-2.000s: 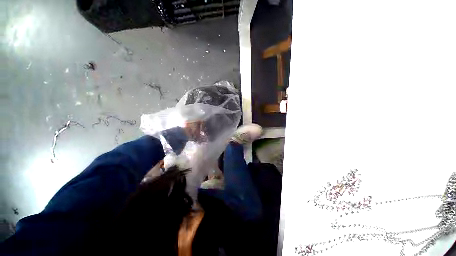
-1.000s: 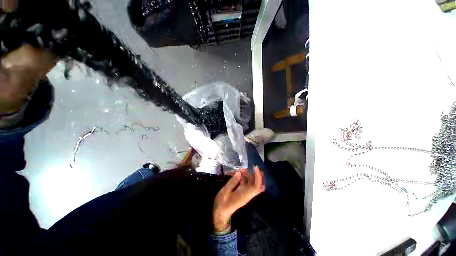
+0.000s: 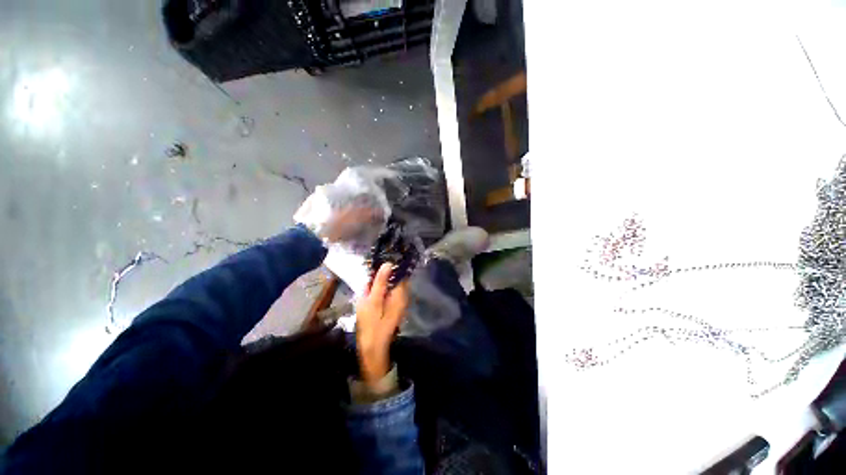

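A crinkled clear plastic bag [image 3: 345,198] is by my knees, above the floor. A dark, flecked trim bundle [image 3: 394,249] shows at its opening. My left hand [image 3: 355,223] reaches in from the left and is blurred behind or inside the plastic; its fingers are hidden. My right hand [image 3: 378,311], bare with a denim cuff, comes up from below, its fingertips closed against the dark trim. Dark cloth [image 3: 269,399] covers my lap.
The white table [image 3: 649,139] is on the right, with loose metal chain [image 3: 821,269] and dark tools [image 3: 742,459] near its lower corner. A black slatted crate [image 3: 371,37] with dark garments [image 3: 232,37] stands on the floor at the top. Thread scraps lie on the floor.
A second ago my left hand held a long black trim length up at the upper left. It is now down at the bag, the length no longer stretched out. My right hand has moved onto the trim.
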